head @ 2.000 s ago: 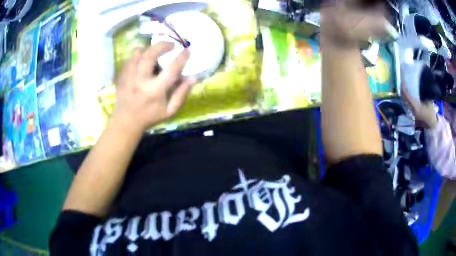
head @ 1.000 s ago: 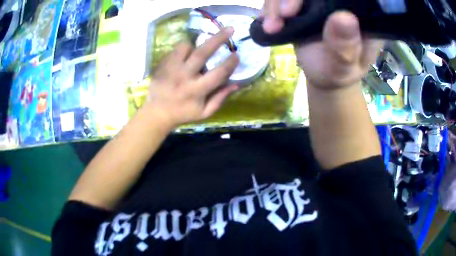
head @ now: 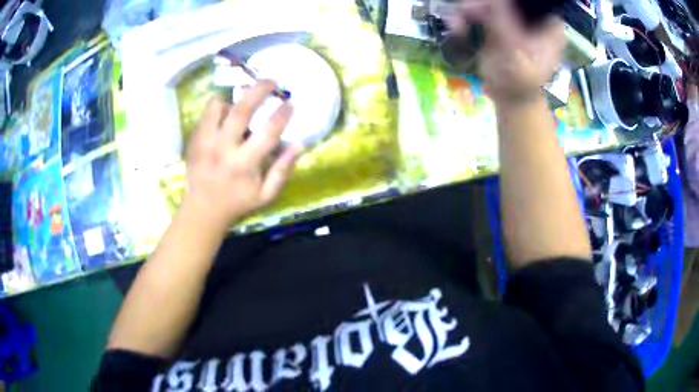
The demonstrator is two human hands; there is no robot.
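Observation:
A round white base (head: 313, 96) with dark and reddish lead wires (head: 247, 69) lies on the yellow film-wrapped pad (head: 349, 164). A long white bracket (head: 172, 88) curves around its upper left. My left hand (head: 244, 153) rests on the left part of the base, fingertips near the wires at its centre. My right hand (head: 521, 53) is at the upper right, blurred, closed around the black electric screwdriver (head: 539, 8), which is partly cut off by the top edge. The screwdriver's bit cannot be made out.
Silver-and-black screw feeders (head: 414, 19) stand at the top right. Camera heads (head: 632, 92) with black round faces lie on the bench at the right. A blue crate (head: 673, 283) of black-and-white units stands below them. Colourful sheets (head: 38, 210) cover the bench at left.
From one second ago, my right hand with the screwdriver has moved from beside the base up and away toward the feeders. The view has shifted; my left hand stays on the base.

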